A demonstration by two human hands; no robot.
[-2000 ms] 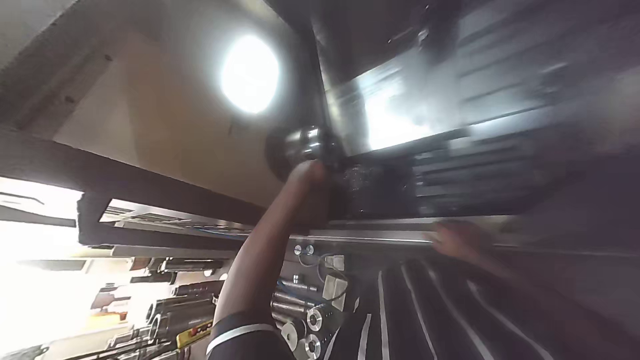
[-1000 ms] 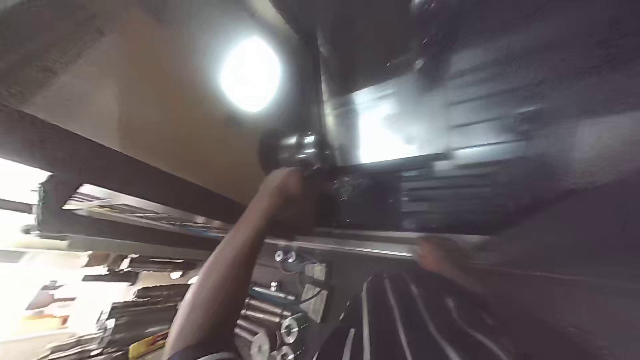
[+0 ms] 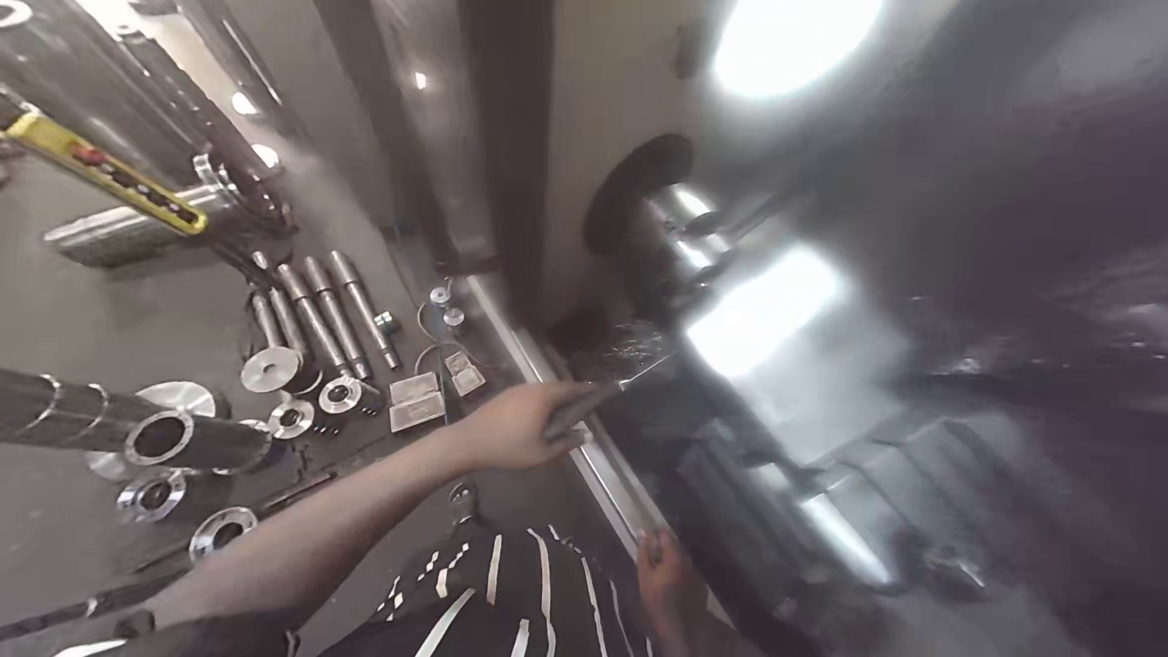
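My left hand point(image 3: 525, 427) is closed around the dark handle of a thin metal tool point(image 3: 584, 409), whose narrow shaft points up and right toward a pile of metal chips point(image 3: 637, 342). Beyond the tip is a machine chuck point(image 3: 639, 196) with a shiny cylindrical metal workpiece point(image 3: 698, 228) at it. My right hand point(image 3: 666, 570) rests on the metal edge rail point(image 3: 602, 474) of the machine, lower right of the left hand. Its fingers are curled over the rail, and whether they grip it is hard to see. The machine interior at the right is blurred and dark with bright reflections.
On the floor at left lie several metal shafts point(image 3: 319, 315), flanged rings point(image 3: 342, 394), a large tube point(image 3: 196, 443) and small open cases point(image 3: 417, 401). A yellow spirit level point(image 3: 109, 173) lies across metal stock at upper left. A bright lamp reflection is at the top.
The view has swung strongly toward the floor parts at left. My left hand, earlier up by the chuck, is now back at the rail with a thin tool visible in it. The right hand remains at the rail.
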